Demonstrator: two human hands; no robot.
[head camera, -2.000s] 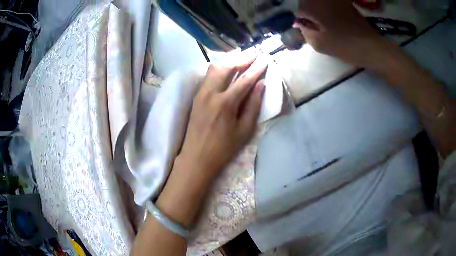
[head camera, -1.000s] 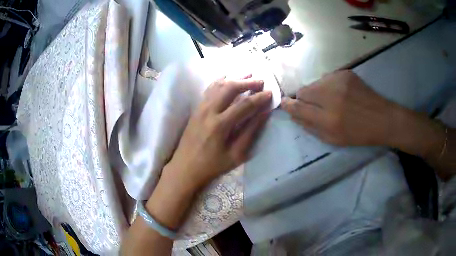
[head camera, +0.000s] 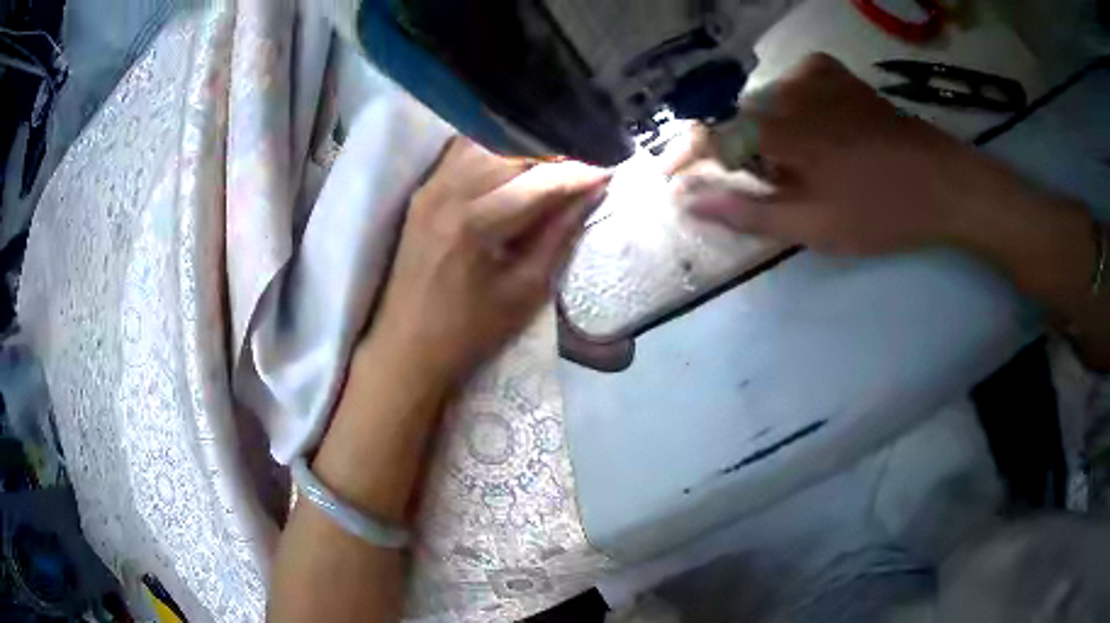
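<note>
The pale patterned brocade panel (head camera: 116, 353) spreads over the left of the table, its plain whitish side (head camera: 347, 231) folded over. My left hand (head camera: 487, 243) pinches a fabric edge between thumb and fingers, just left of the needle area. My right hand (head camera: 791, 170) is beside the presser foot, on the right; its fingers are blurred, and whether they hold fabric cannot be told. The sewing machine head (head camera: 487, 73) is dark with a blue-green edge. Glare hides the needle.
Black thread snips (head camera: 952, 88) lie on the machine bed at the upper right, with a red handle (head camera: 898, 15) above them. The white-grey table (head camera: 718, 402) has a rounded front edge. A yellow and black item (head camera: 161, 599) shows at the lower left.
My right hand has moved up from the table seam to the presser foot. My left hand has moved slightly left and up with the fabric, uncovering the rounded corner of the machine bed.
</note>
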